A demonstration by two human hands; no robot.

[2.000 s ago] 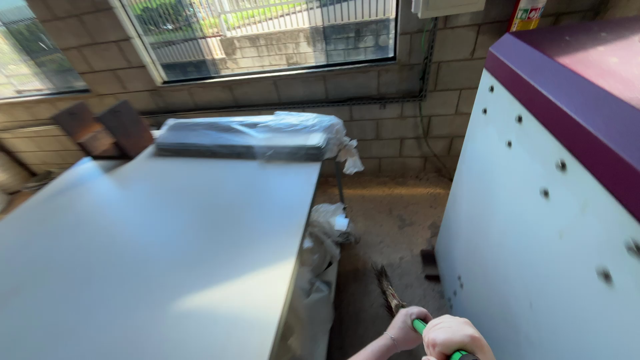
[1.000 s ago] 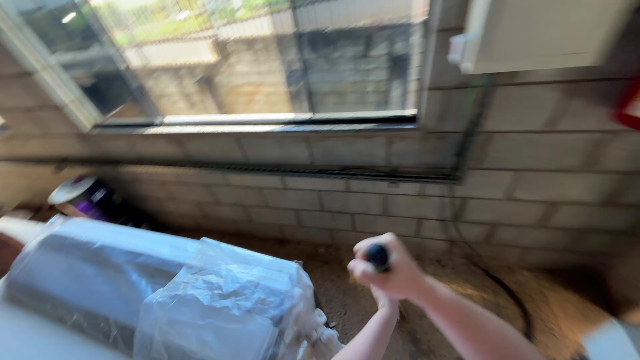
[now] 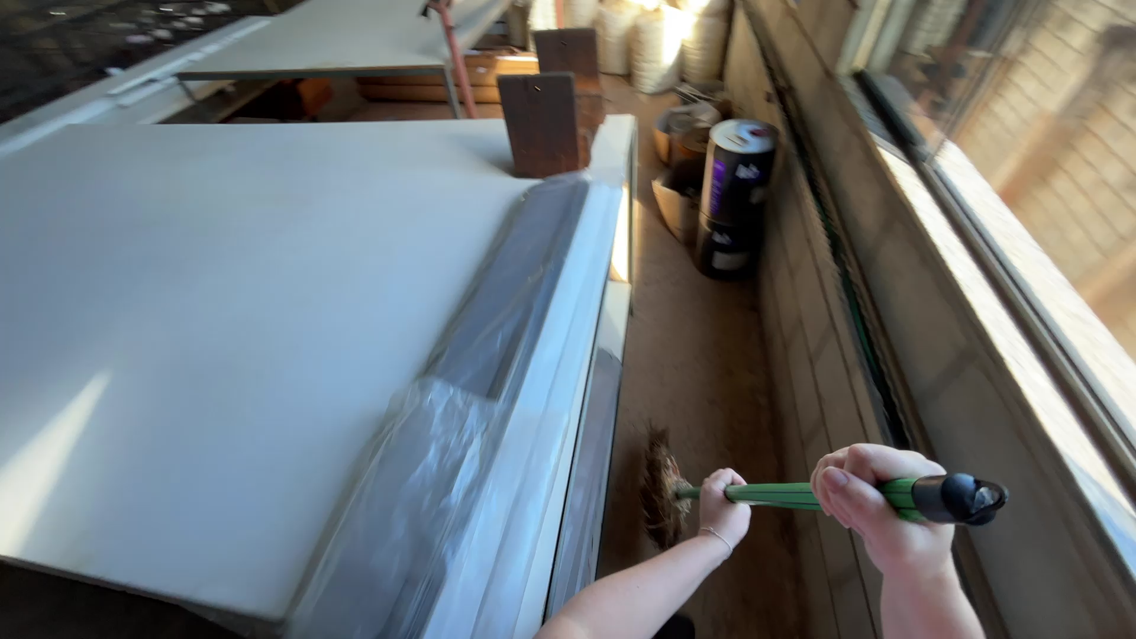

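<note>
A broom with a green handle (image 3: 774, 495) points away from me, low in the narrow aisle between the white table and the block wall. My right hand (image 3: 874, 501) is closed around the handle near its black end cap. My left hand (image 3: 723, 508), with a thin bracelet at the wrist, grips the handle farther down, close to the head. The brown bristle head (image 3: 662, 493) is over the floor beside the table; whether it touches the floor cannot be told.
Plastic-wrapped panels (image 3: 497, 328) lie along the right edge of the white table (image 3: 266, 293). Ahead in the aisle stand stacked black cans (image 3: 735, 200) by the block wall (image 3: 799, 337), with large sacks (image 3: 658, 49) behind. A window frame (image 3: 985, 257) runs along the right.
The view has turned left, from facing the window to looking along the aisle. Both hands remain on the broom, whose handle now reaches toward the right, with its bristles in view again.
</note>
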